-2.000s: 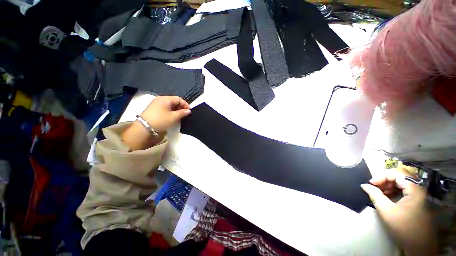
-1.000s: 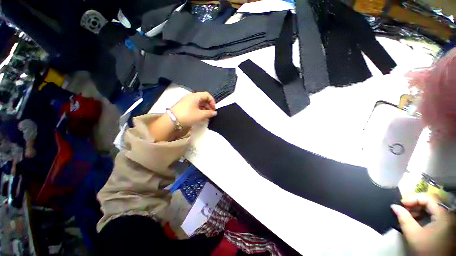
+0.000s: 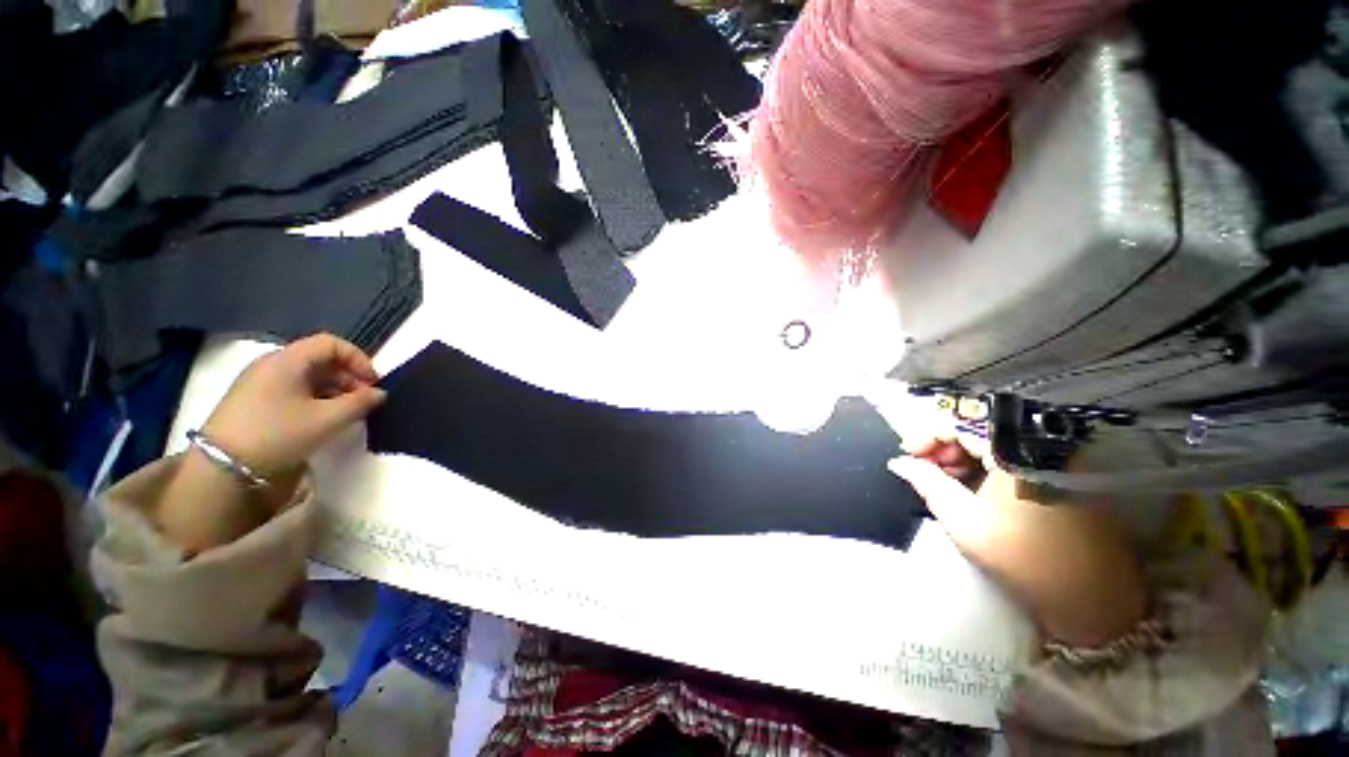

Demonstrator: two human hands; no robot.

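Note:
A long curved black cut panel [image 3: 636,466] lies flat on the white machine table, matt face up. My left hand [image 3: 289,414] pinches its left end between thumb and fingers. My right hand [image 3: 1021,533] holds its right end beside the needle area [image 3: 969,414], partly under the machine head. The sewing machine head [image 3: 1065,222] is pale grey-white, at the right. The presser foot and needle cannot be made out clearly. A bright white rounded part with a small ring mark [image 3: 796,334] overlaps the panel's upper edge.
Stacked dark grey cut pieces [image 3: 252,281] lie left of the work. Narrow dark strips [image 3: 518,259] cross above it. A pink thread bundle [image 3: 873,119] hangs by the head, near a red scrap [image 3: 974,175]. Yellow looped handles [image 3: 1265,547] lie right. A printed ruler [image 3: 947,666] marks the front edge.
The view has swung to the right, so the machine head and my right forearm now show. Both hands still hold the panel's ends, with its right end by the needle area.

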